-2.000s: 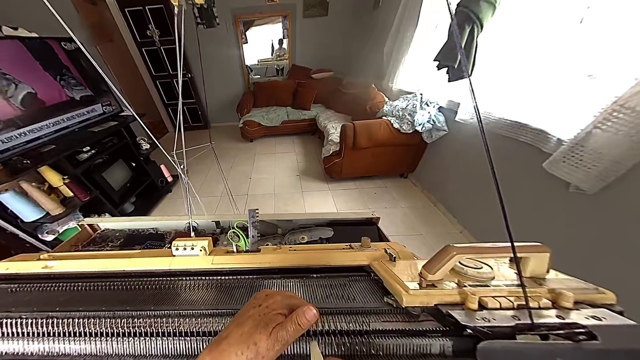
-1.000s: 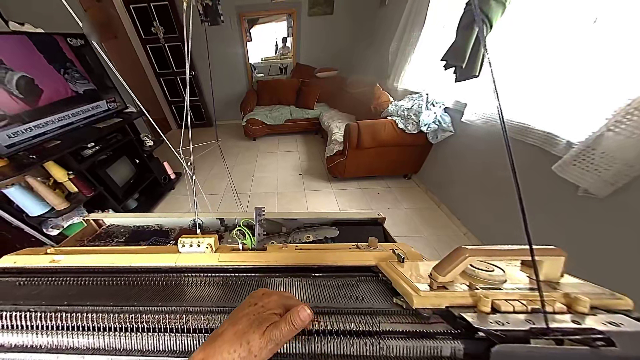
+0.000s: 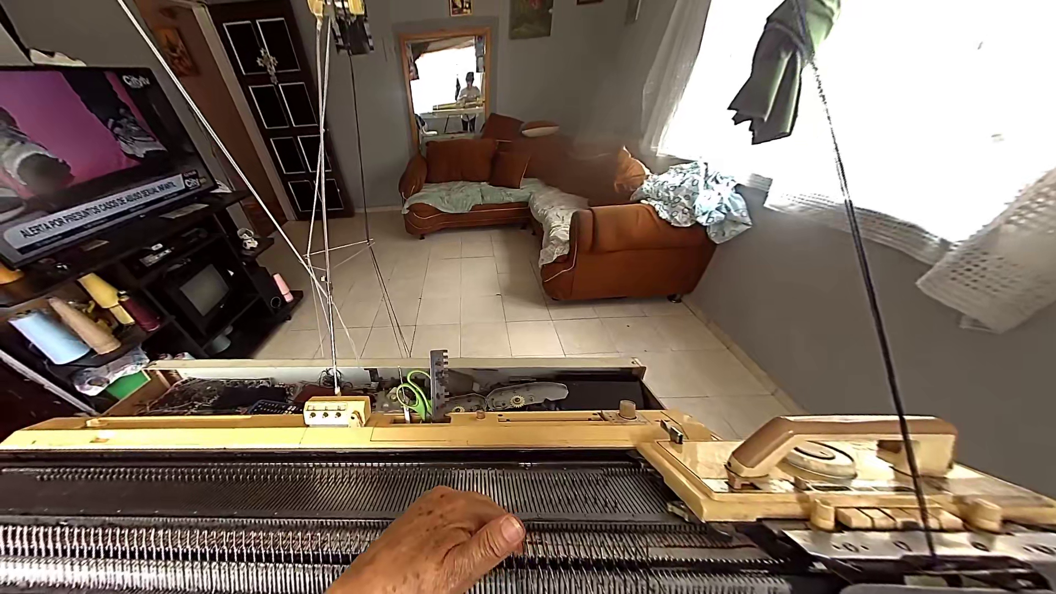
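In the head view, my left hand [image 3: 445, 540] lies back up over the needle beds of a knitting machine [image 3: 330, 491], low and near the middle. Its thumb points right and its curled fingers are hidden beneath it, so whether they hold anything cannot be told. The cream knitting carriage [image 3: 841, 478] sits at the right end of the bed, its handle on top. A dark yarn [image 3: 866, 289] runs down to the front of the carriage. Pale yarns [image 3: 323, 206] hang farther left. My right hand is out of view.
Behind the bed, an open tray [image 3: 536, 363] holds green-handled scissors [image 3: 415, 396] and a toothed grey piece [image 3: 439, 384]. Yarn cones [image 3: 82, 322] stand on a black shelf unit at left, under a television [image 3: 91, 157]. A brown sofa [image 3: 643, 247] stands across the tiled floor.
The pale tip that showed beside my left thumb at the bottom edge two seconds ago is out of view. My left hand stays over the needle beds, and the carriage remains at the right.
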